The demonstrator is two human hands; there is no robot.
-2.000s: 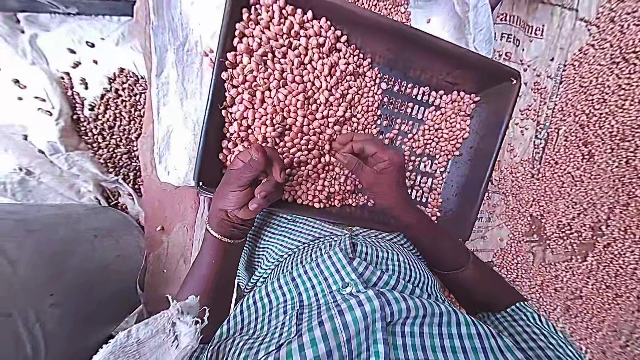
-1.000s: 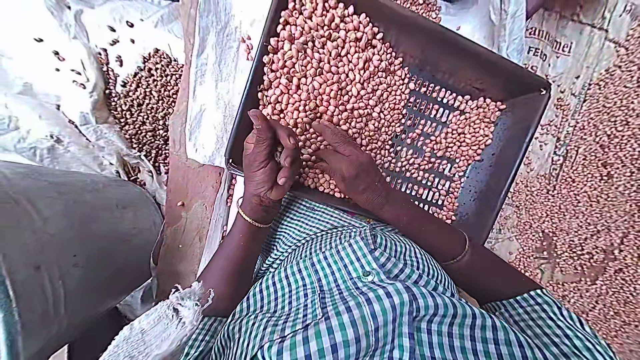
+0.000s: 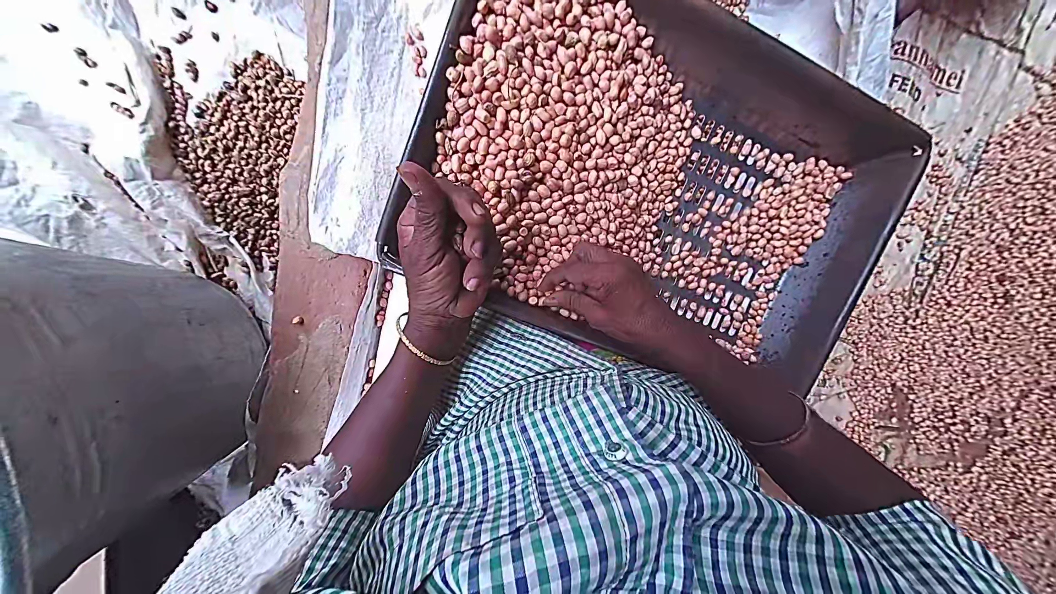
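Observation:
A black plastic tray with a slotted floor (image 3: 833, 330) lies tilted in front of my body. Pinkish shelled peanuts (image 3: 569, 124) are heaped over its left part, and a thinner patch of them covers the slots at the right. My left hand (image 3: 445, 243) is raised at the tray's near left corner, palm up, fingers curled around something small that is mostly hidden. Over the near edge of the heap, my right hand (image 3: 606, 293) touches the peanuts with thumb and forefinger close together; whether it pinches one cannot be seen.
Dark brown nuts or beans (image 3: 247, 157) lie piled on white sheeting at the upper left. A large grey metal container (image 3: 124, 388) stands at the left, near my left arm. More pinkish peanuts (image 3: 973, 363) spread over printed sacking at the right. A frayed white woven sack (image 3: 264, 528) is at the lower left.
The view has shifted left. My left hand has moved away from the right hand toward the tray's left corner, its fingers turned up. My right hand has drawn nearer the tray's near edge.

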